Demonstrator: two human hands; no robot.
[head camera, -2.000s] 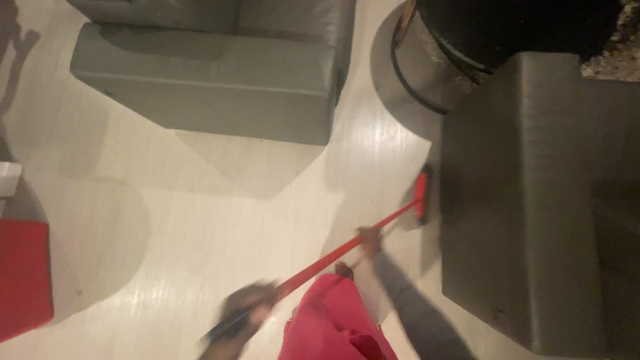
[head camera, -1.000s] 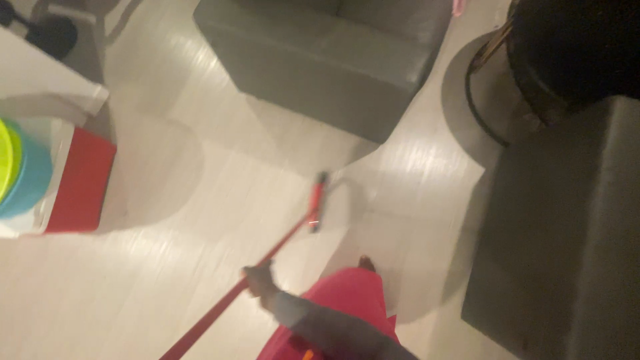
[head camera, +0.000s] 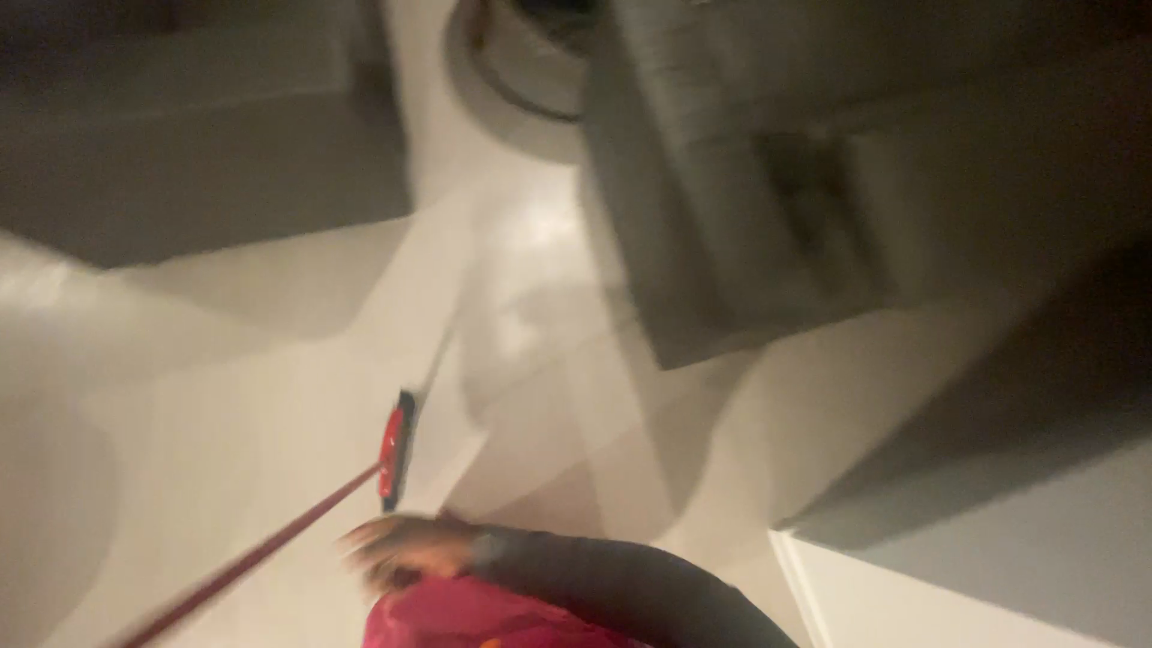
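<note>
A broom with a red head (head camera: 392, 454) and dark bristles rests on the pale floor, left of centre. Its red handle (head camera: 247, 562) slants down to the lower left and leaves the view. My right hand (head camera: 409, 549), in a dark sleeve, is just below the broom head and to the right of the handle, apart from it. It is blurred, its fingers spread and nothing seen between them. My left hand is out of view, as is the handle's far end. Pink clothing (head camera: 468, 616) shows beneath my right hand.
Grey upholstered seats stand at upper left (head camera: 225, 171) and upper right (head camera: 720, 225). Between them, at the top, is a round metal base (head camera: 531, 103). A white baseboard (head camera: 796, 585) and wall edge lie at lower right.
My right hand has come off the broom handle, which it held one second ago. The red bin-like box at left has gone out of view as the view swung to the right.
</note>
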